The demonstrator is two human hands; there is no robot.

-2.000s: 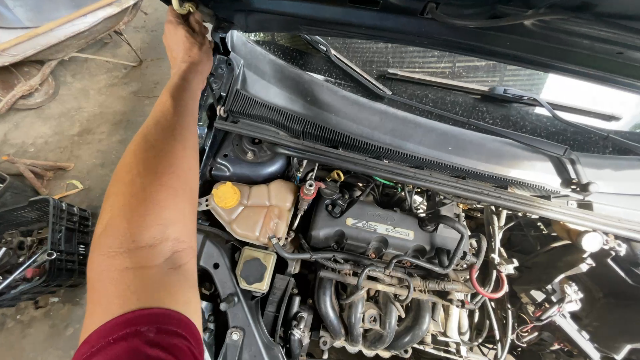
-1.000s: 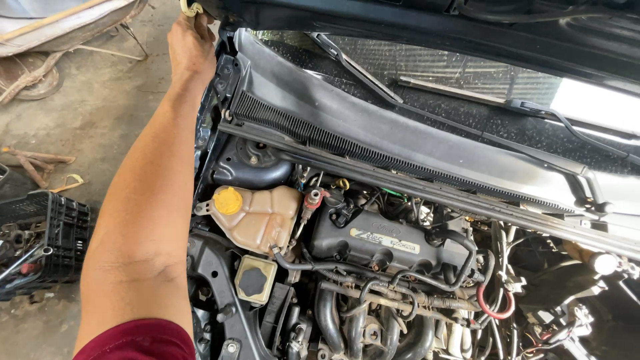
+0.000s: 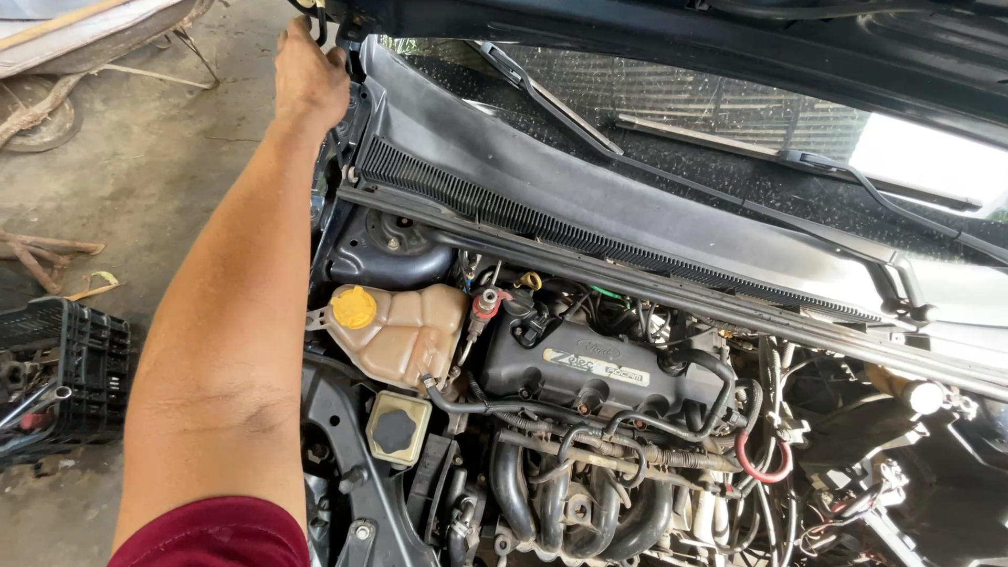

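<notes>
My left hand reaches up to the rear corner of a car's engine bay, at the edge of the raised hood. Its fingertips are at the top border of the view, by a pale piece and a black hooked part; whether they grip anything is hard to see. Below it lie the black cowl grille and a brownish coolant expansion tank with a yellow cap. A red-and-metal tool or fitting stands between the tank and the black Ford engine cover. My right hand is out of view.
Wiper arms cross the speckled windshield. A square reservoir with a dark cap and loose wiring are in the bay. On the concrete floor at left are a black plastic crate holding tools, branches and a wheelbarrow.
The fingers of my left hand show more fully now, below the pale piece at the hood's corner. The pose of the hand has shifted slightly; the engine parts stay as they were.
</notes>
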